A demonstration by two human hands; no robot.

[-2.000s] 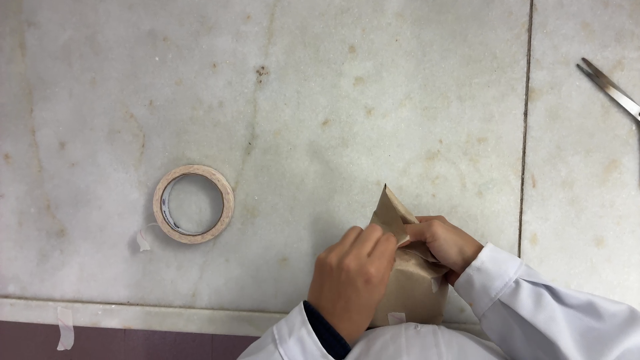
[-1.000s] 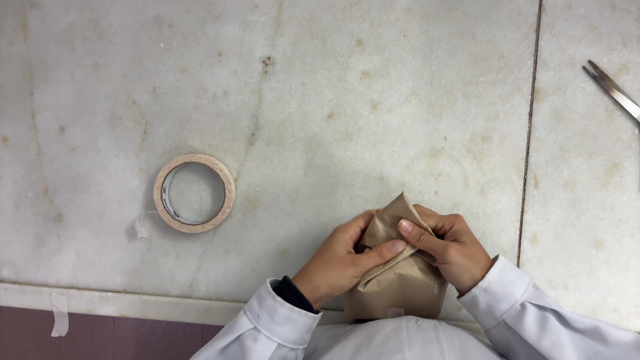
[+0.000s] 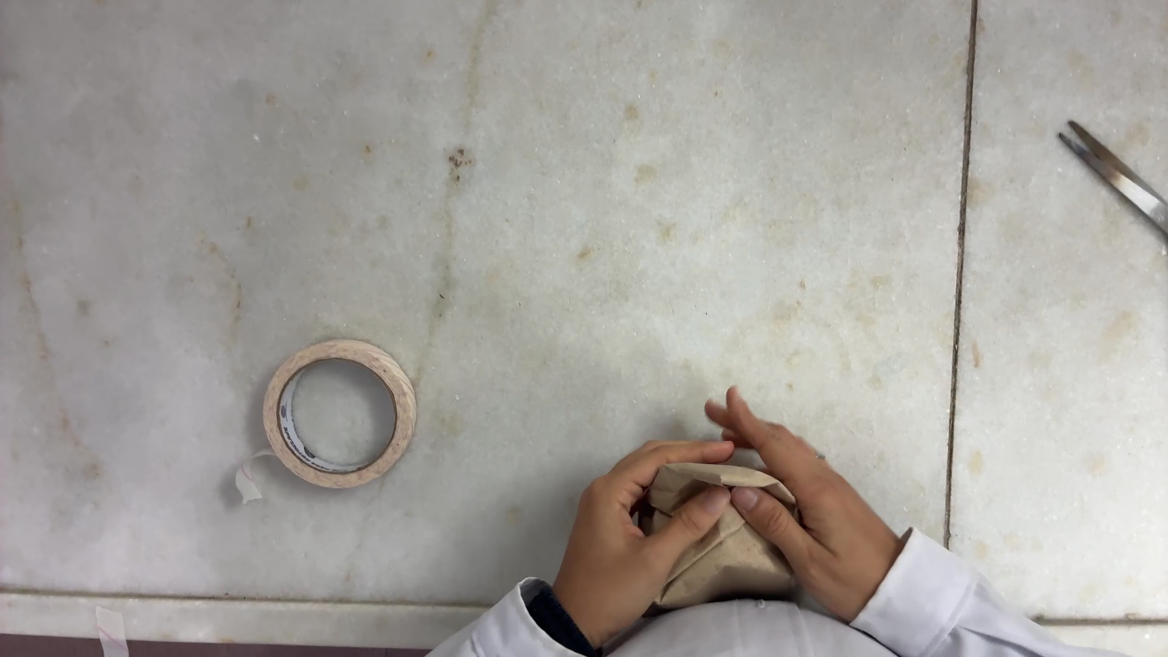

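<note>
A brown kraft paper packet (image 3: pixel 730 557) with folded edges is held against the front of a white coat, near the counter's front edge. My left hand (image 3: pixel 639 538) grips its left side, thumb on the near face and fingers behind the top fold. On the right side, my right hand (image 3: pixel 803 511) holds it with the thumb pressed near the other thumb, while its fingers extend up past the top edge. What is inside the packet is hidden.
A roll of masking tape (image 3: pixel 404 415) with its loose end curled lies left on the marble counter (image 3: pixel 684 228). Metal scissors (image 3: pixel 1118 178), partly out of view, lie at the right. A tape strip (image 3: pixel 112 631) hangs from the front edge.
The packet's pointed top has been folded down into a flatter edge. My right hand's fingers have stretched out upward, and both thumbs now press on the packet's near face.
</note>
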